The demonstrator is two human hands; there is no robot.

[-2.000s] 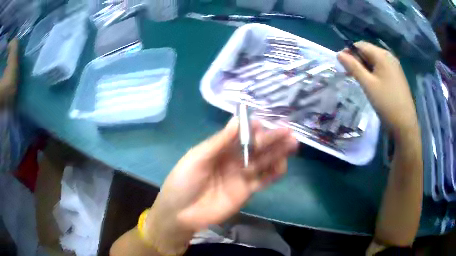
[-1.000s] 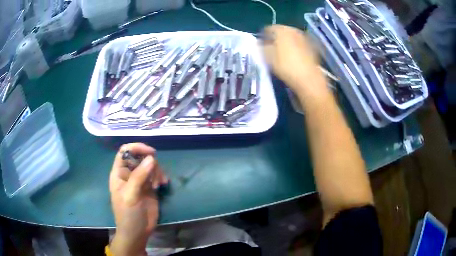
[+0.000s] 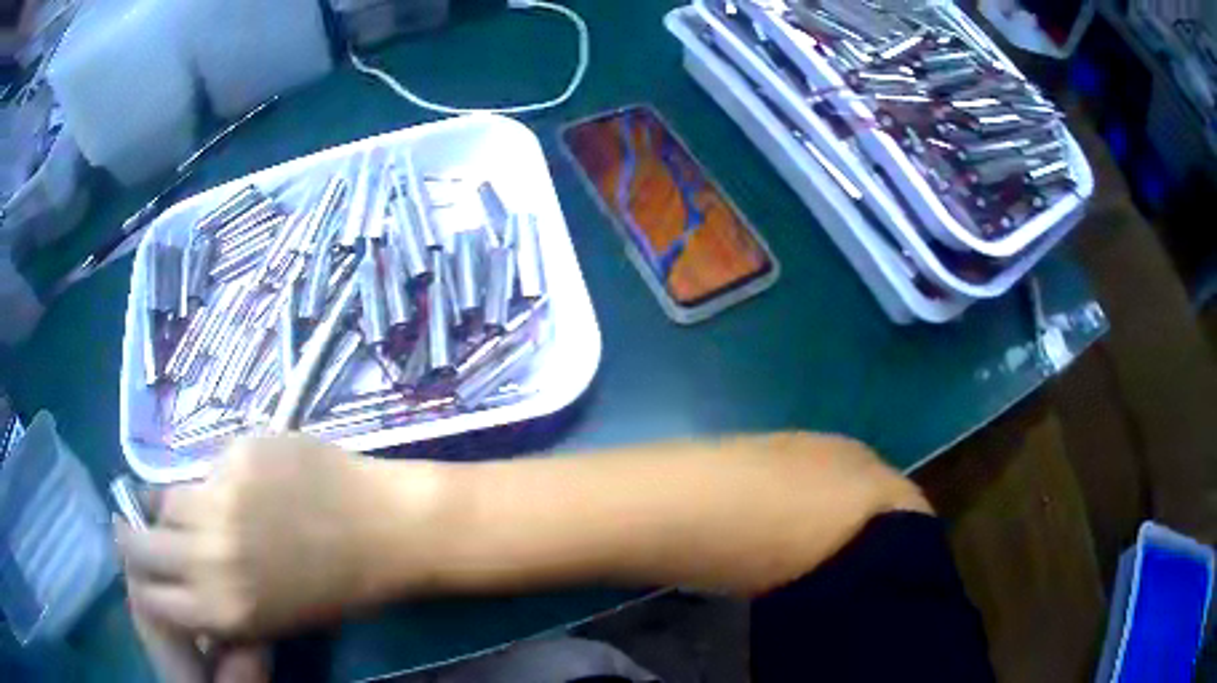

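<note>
A white parts tray (image 3: 574,350) at the left centre is heaped with silver metal cylinders, with dark and reddish leads among them. My right hand (image 3: 260,534) is blurred, just below the tray's front left corner, its fingers curled. My left hand (image 3: 180,647) is under it, mostly hidden and near the bottom left. The hands overlap, and one silver metal cylinder (image 3: 128,502) sticks out at their upper left; it appears held in my left hand. Whether my right hand grips anything is hidden. A translucent packing box (image 3: 54,527) with pale rows inside stands at the left edge.
A smartphone (image 3: 671,214) with a lit orange screen lies right of the tray. Stacked white trays (image 3: 881,287) full of cylinders stand at the upper right. A white cable (image 3: 583,54) and translucent boxes (image 3: 127,87) are behind. The bench edge curves below; a blue object (image 3: 1168,607) is lower right.
My right hand has come from right of the tray to my left hand at lower left, and the smartphone is uncovered. The camera has turned right, shifting the tray and packing box left.
</note>
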